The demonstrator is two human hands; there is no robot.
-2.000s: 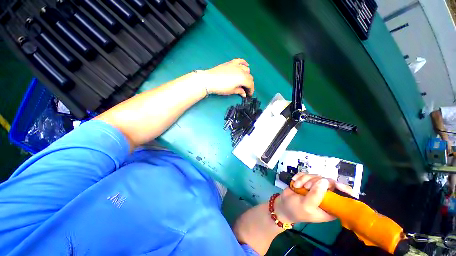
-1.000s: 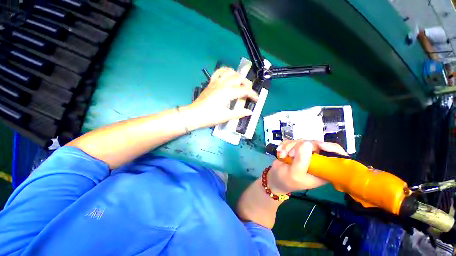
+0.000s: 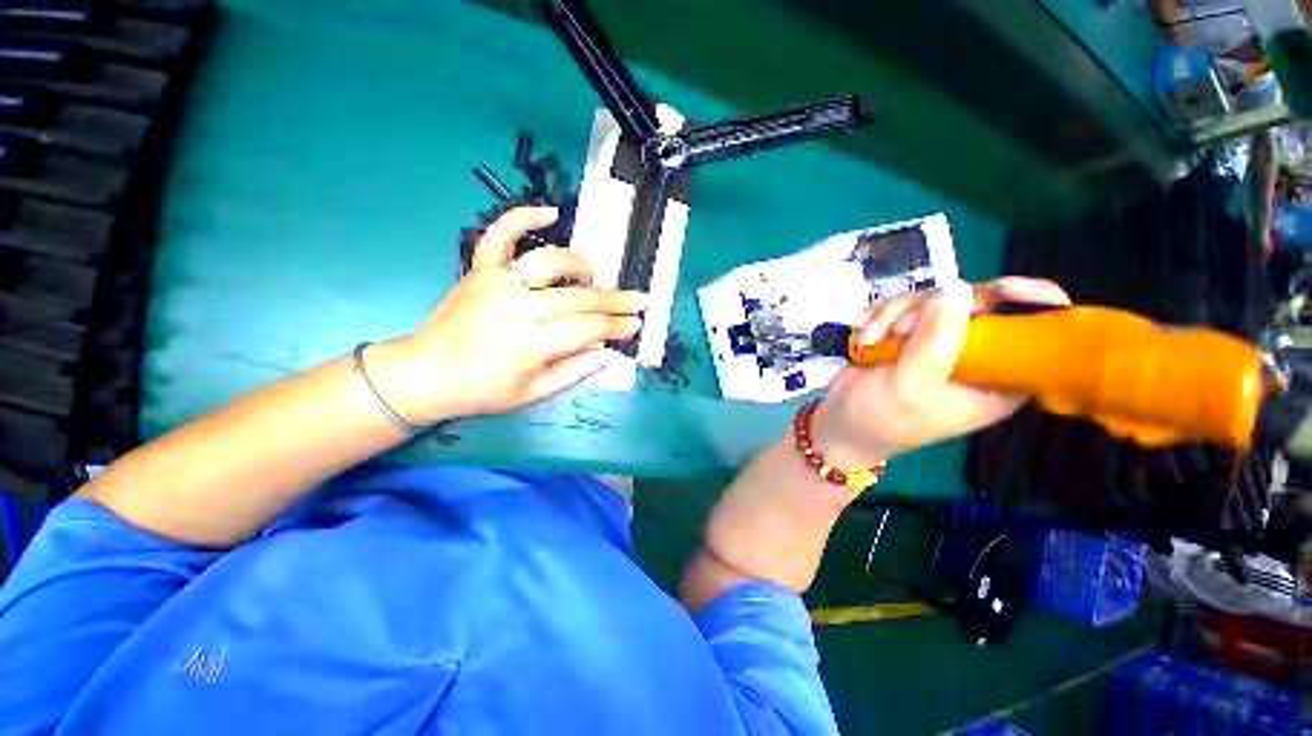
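A black tripod (image 3: 666,150) lies with one leg in the slot of the white fixture (image 3: 602,201); its other two legs stick out beyond it. My left hand (image 3: 525,319) lies over the near part of the fixture, its fingertips on the end of that leg. Whether a small part is under the fingers is hidden. My right hand (image 3: 928,367) grips the orange electric screwdriver (image 3: 1108,367). Its dark tip points left over the white screw feeder (image 3: 820,295), at the end with the dark mechanism. No screw can be made out.
A pile of small black parts (image 3: 535,180) lies left of the fixture, partly behind my left hand. Black ribbed trays (image 3: 72,245) stand at the far left. A dark green surface runs beyond the bench (image 3: 317,158). Blue containers (image 3: 1091,575) are at the lower right.
My left hand moved from the parts pile to the leg in the fixture and stays there. My right hand brought the screwdriver tip up over the feeder. The camera view has shifted.
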